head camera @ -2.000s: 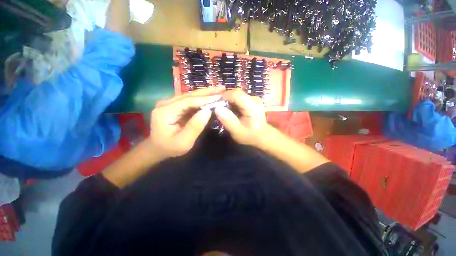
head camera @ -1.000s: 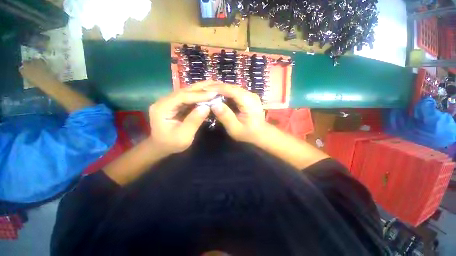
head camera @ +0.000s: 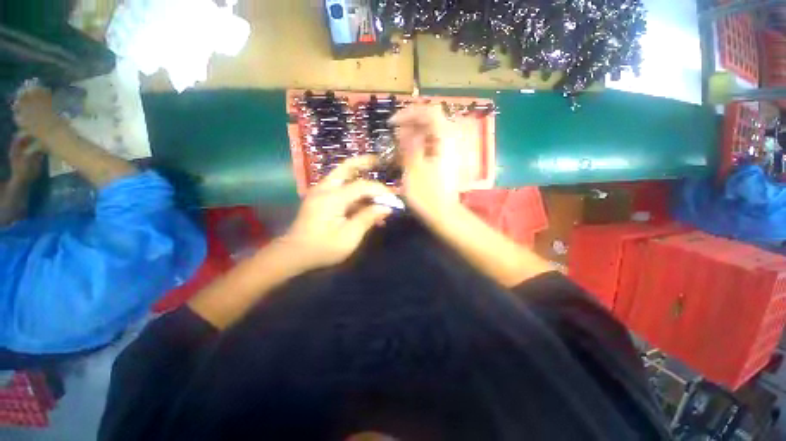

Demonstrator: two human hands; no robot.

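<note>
My left hand (head camera: 332, 220) is in front of my chest, thumb and fingers closed on a small shiny silver-ended assembly (head camera: 389, 201). My right hand (head camera: 428, 151) is blurred and reaches over the shallow red-orange parts tray (head camera: 479, 145) at the bench edge; whether it holds a piece cannot be told. The tray holds dark columns of placed pieces with glinting ends (head camera: 325, 129). My right hand hides most of the right column. One piece lies across the tray's upper right rim.
A loose heap of black-silver pieces (head camera: 552, 34) lies beyond the tray, with a small blue-and-dark box (head camera: 352, 26) left of it. White wrapping (head camera: 177, 39) and a coworker's blue sleeve (head camera: 138, 232) are at left. Red crates (head camera: 689, 293) stand at right.
My hands have separated. My right hand has moved forward over the tray; my left stays near my chest. The coworker's hands have shifted at the left.
</note>
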